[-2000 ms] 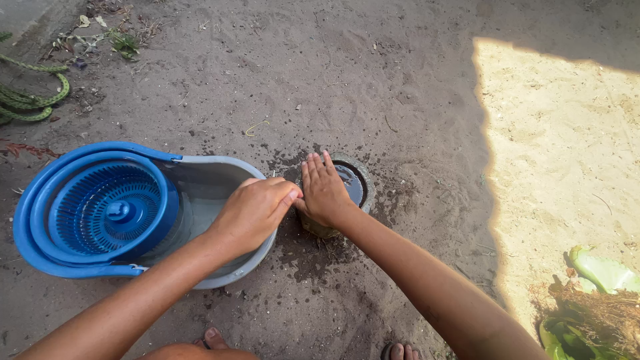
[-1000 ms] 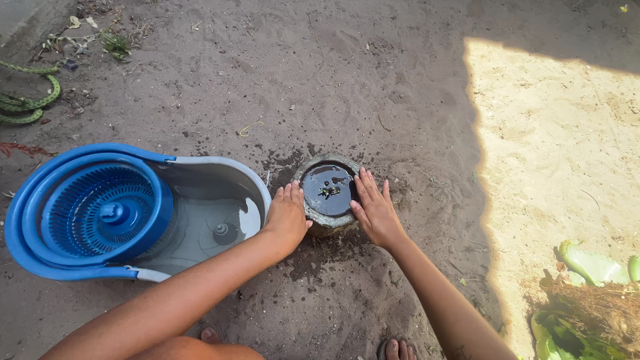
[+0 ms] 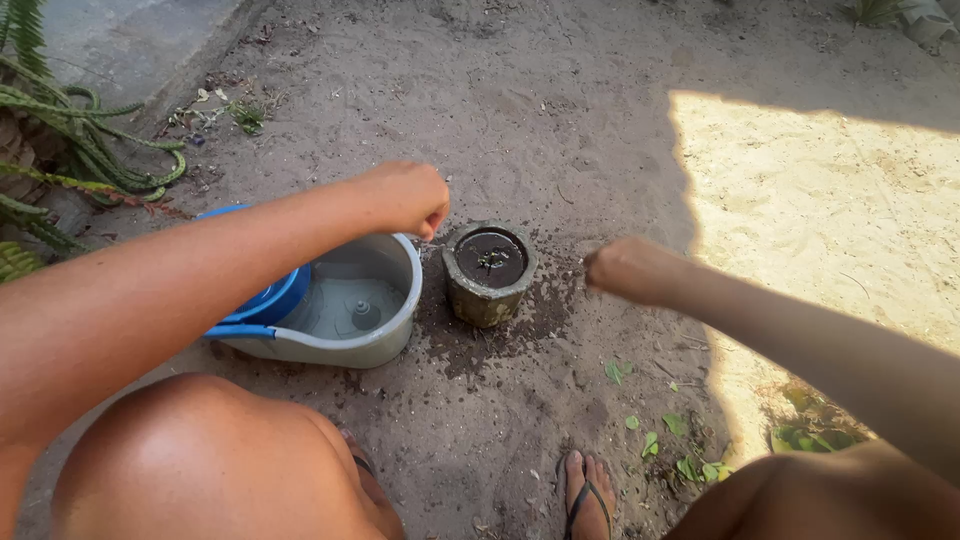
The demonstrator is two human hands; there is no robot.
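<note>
An octagonal concrete plant pot [image 3: 486,292] stands upright on wet, dark-spotted soil. Water fills it to near the rim, and a small green plant [image 3: 490,259] shows at the surface. My left hand [image 3: 415,199] is raised above and left of the pot, over the edge of a grey mop bucket [image 3: 409,300], with its fingers curled in. My right hand [image 3: 626,270] hangs in the air to the right of the pot, also curled, its fingertips turned away from view. Neither touches the pot. Shallow water lies in the bucket, and my left forearm hides much of its blue wringer basket [image 3: 281,300].
Trailing green cactus stems [image 3: 112,142] and a fern lie at the left beside a concrete slab [image 3: 142,45]. Fallen leaves [image 3: 675,425] are scattered at the lower right. My sandaled foot [image 3: 587,487] is on the sand below the pot, and my knees frame the lower view.
Both hands have let go of the pot's sides and moved apart, one to each side, with their fingers now curled. The view has shifted, showing my knees and more of the left-hand plants.
</note>
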